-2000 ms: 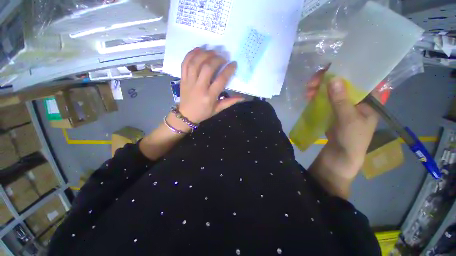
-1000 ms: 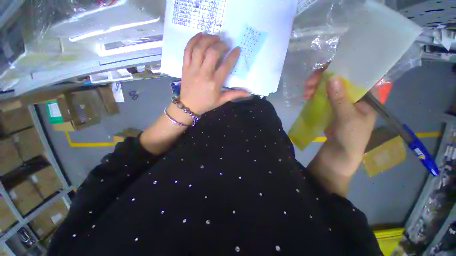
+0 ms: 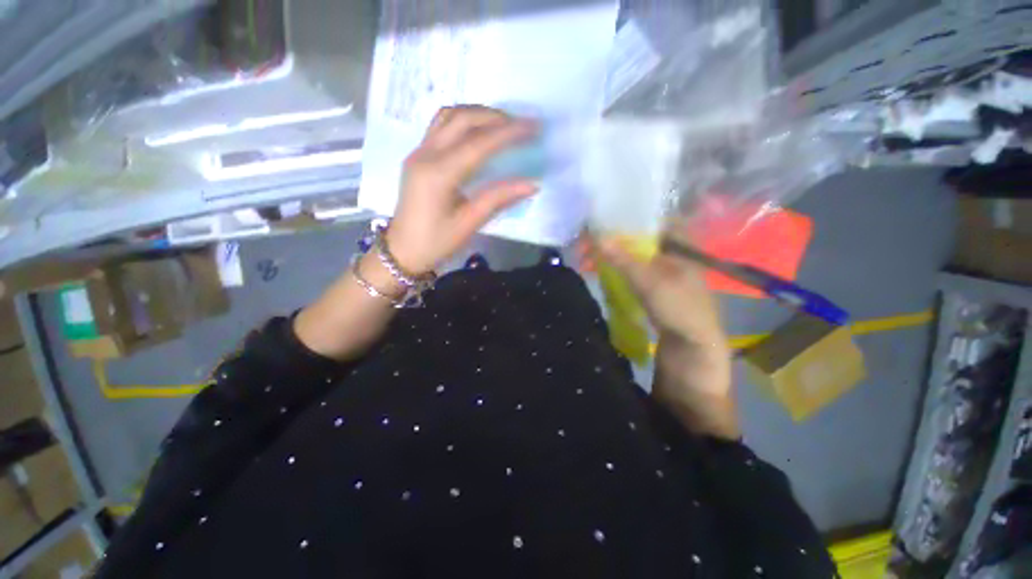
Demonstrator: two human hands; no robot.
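White paper sheets (image 3: 509,57) with printed rows lie in front of me at the top centre. My left hand (image 3: 453,187) is over them, its thumb and fingers around a blurred pale blue-green note (image 3: 509,161). My right hand (image 3: 668,288) grips a card with a white upper part and a yellow lower part (image 3: 622,300), beside the sheets' right edge. The same hand holds a blue-capped pen (image 3: 781,290), pointing right. A crumpled clear plastic bag (image 3: 736,141) lies behind the right hand. The card and bag are blurred.
A red-orange block (image 3: 758,240) and an open brown carton (image 3: 806,364) are on the floor at the right. Brown boxes (image 3: 158,300), one with a green part, stand at the left. Metal shelving (image 3: 54,396) rises at the left and right edges. Yellow lines mark the grey floor.
My right hand has moved left with the card and pen, up to the sheets. My left hand's fingers have closed in around the note. The view has shifted, showing more of the red-orange block.
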